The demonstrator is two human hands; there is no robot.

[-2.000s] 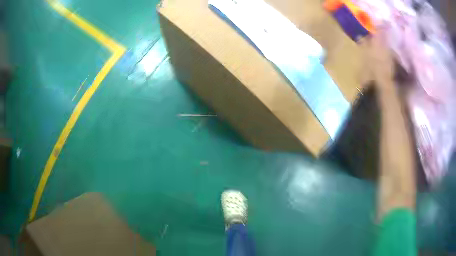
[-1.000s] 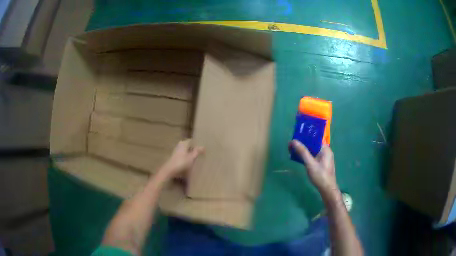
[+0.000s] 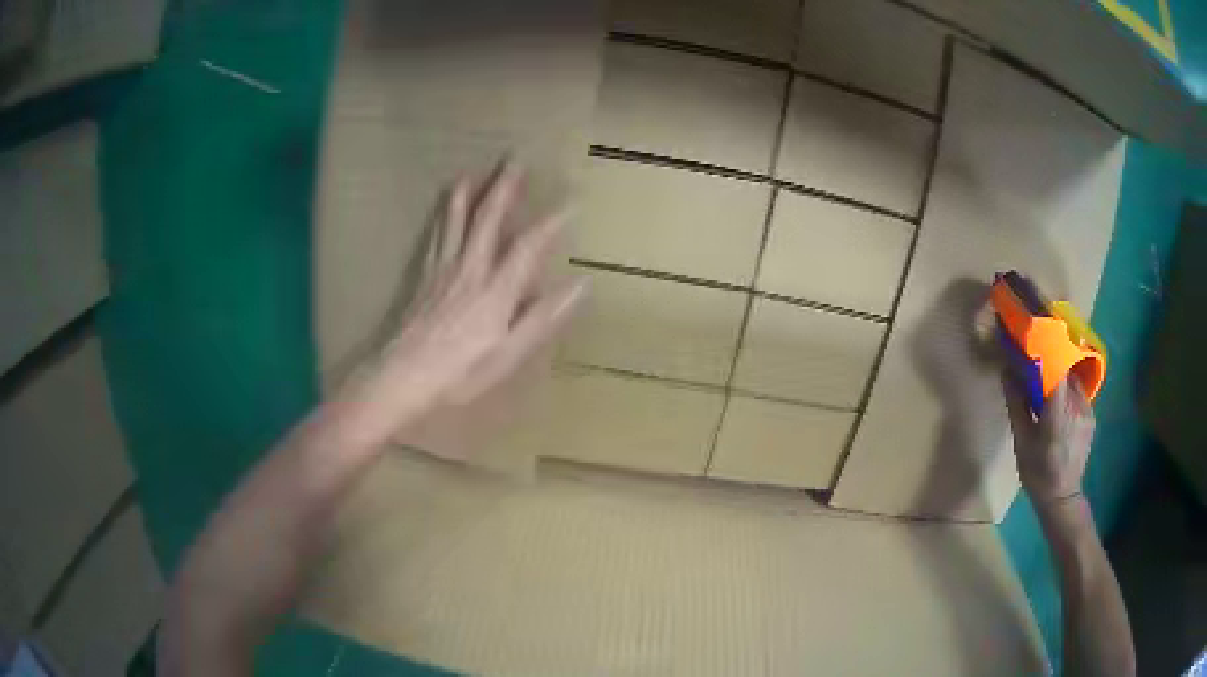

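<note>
An open shipping carton, its near flap spread towards me, holds small plain inner boxes packed tight in a grid. My left hand lies with fingers spread on the left flap, which covers the left part of the inner boxes; the hand is slightly blurred. My right hand is shut on the orange and dark blue tape gun, held over the right flap. The right flap lies folded outward or level beside the boxes; its exact angle cannot be told.
Brown cartons stand along the left edge. Green floor shows between them and the open carton. A dark carton side is at the far right. A yellow floor line crosses the top right corner.
The view has come closer over the carton, and the inner boxes now show. My left hand has moved from the right flap to the left flap. My right hand still holds the tape gun, now over the carton.
</note>
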